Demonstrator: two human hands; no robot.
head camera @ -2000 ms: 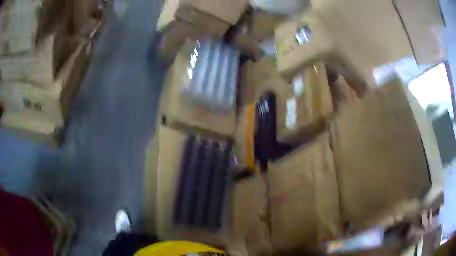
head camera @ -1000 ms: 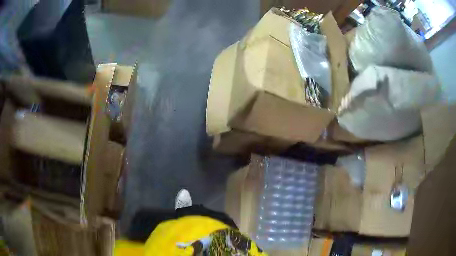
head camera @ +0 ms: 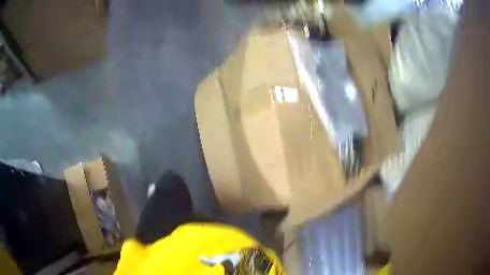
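Neither of my hands shows. The wearer's yellow top [head camera: 199, 250] is at the bottom, with a dark trouser leg above it. A large plain brown carton surface [head camera: 446, 161] fills the right edge, very close and blurred; what holds it is hidden. An open carton [head camera: 268, 123] stands in front, flaps up, with clear plastic bags [head camera: 336, 91] and shiny small goods inside. A clear ribbed plastic tray [head camera: 333, 241] lies below it, at the bottom right.
Grey-blue floor [head camera: 156, 96] runs along the left of the open carton. A small open carton [head camera: 94, 204] with small goods is at the lower left, beside a black object [head camera: 35, 215]. A brown carton [head camera: 56, 35] is at the upper left. Pale sacks [head camera: 422, 64] are at the upper right.
The view has moved forward along the aisle. The open carton looks larger and closer, the small left carton sits lower, and the brown surface covers more of the right side.
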